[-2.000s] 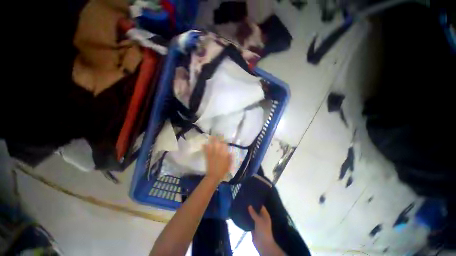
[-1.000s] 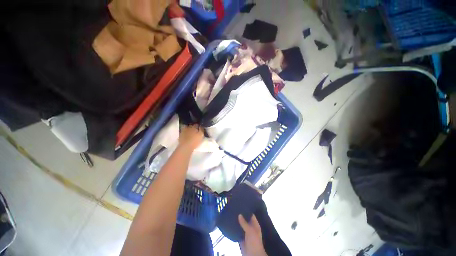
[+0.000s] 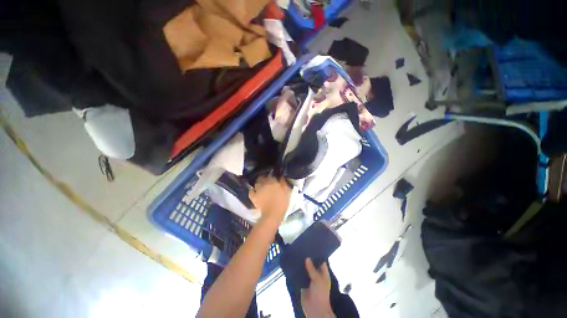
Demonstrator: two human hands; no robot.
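Observation:
The blue plastic basket (image 3: 163,212) sits on the floor, holding white pieces (image 3: 343,138), navy pieces (image 3: 262,144) and pink patterned pieces (image 3: 337,93) in a loose heap. My left hand (image 3: 271,197) is down in the middle of the heap, among white and navy pieces; its fingertips are hidden, so its grip is unclear. My right hand (image 3: 316,287) holds a small folded navy bundle (image 3: 311,246), thumb on top, just outside the basket's near side.
A red-orange edge (image 3: 230,102) and brown material (image 3: 211,34) lie beyond the basket at the left, beside dark cloth. Dark scraps (image 3: 403,188) strew the pale floor at the right. A blue stool-like frame (image 3: 528,71) stands at the upper right.
My left hand has moved from white pieces into the heap's middle; the white pieces there are shifted, showing more navy and basket wall. My right hand still holds the navy bundle. The view has shifted.

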